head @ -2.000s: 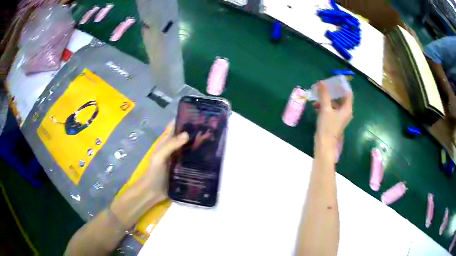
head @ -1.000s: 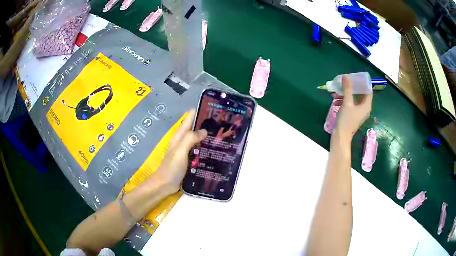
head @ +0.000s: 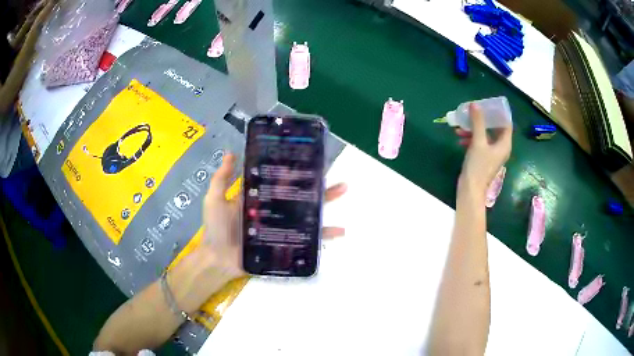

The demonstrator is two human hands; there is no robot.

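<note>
My left hand [head: 226,215] holds a black smartphone [head: 283,198] upright, its lit screen showing text, above the bench edge. My right hand [head: 483,149] holds a translucent glue bottle [head: 492,113] over the conveyor belt [head: 347,83], its thin yellow-green tip pointing left. A pink plastic part [head: 391,129] lies on the belt left of the tip, not touching it. Another pink part [head: 299,66] lies further up the belt. One pink part [head: 495,188] beside my right wrist is partly hidden. Several more pink parts lie along the belt at the lower right.
A white sheet [head: 375,278] and a grey-yellow printed packaging sheet [head: 132,156] cover the bench. A metal upright [head: 248,62] stands before the belt. A bag of pink parts [head: 80,52] is at the upper left. Blue cylinders [head: 495,35] are piled opposite, beside stacked trays [head: 598,104].
The pink parts have moved right and down along the belt. The phone is more upright, and my left thumb has come off its screen. The bottle remains in my right hand, slightly further left in view.
</note>
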